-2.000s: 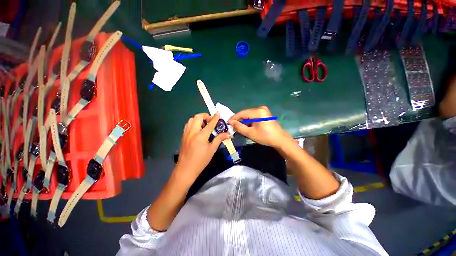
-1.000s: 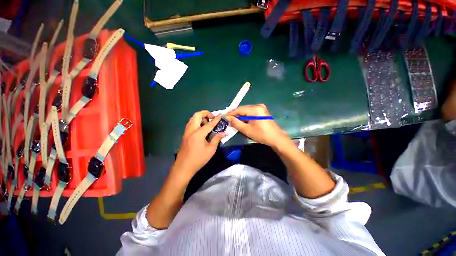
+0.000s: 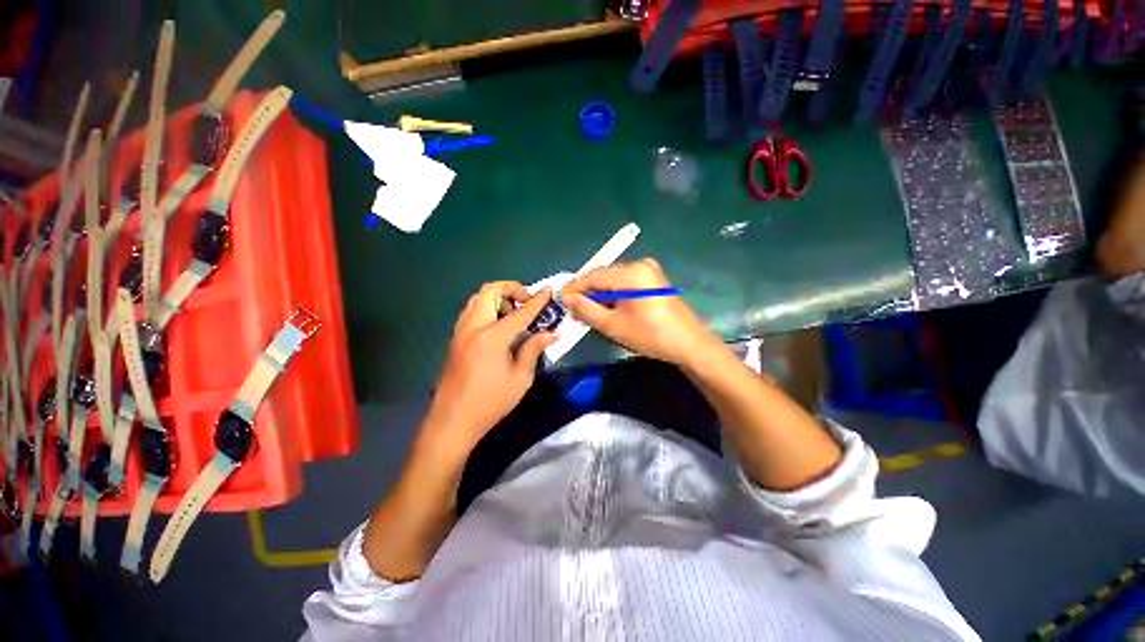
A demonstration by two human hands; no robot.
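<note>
A wristwatch (image 3: 549, 316) with a dark case and a pale strap is held at the bench's front edge; its strap points up and right. My left hand (image 3: 487, 354) grips the watch case from the left, fingers over it. My right hand (image 3: 640, 314) holds a slim blue stick (image 3: 643, 294), its fingertips at the case. A white cloth (image 3: 565, 341) lies under and beside the watch, partly hidden by my fingers.
An orange-red tray (image 3: 320, 289) with pale-strapped watches stands at left. White cloths (image 3: 412, 188), a blue cap (image 3: 598, 119), red scissors (image 3: 780, 168) and plastic sheets (image 3: 951, 207) lie on the green bench. Navy straps hang from a far red tray. Another person's sleeve (image 3: 1067, 389) is at right.
The watch has turned in my left hand, so its free strap end, which pointed up and left, now points up and right. My right hand keeps the blue stick. The view has shifted slightly.
</note>
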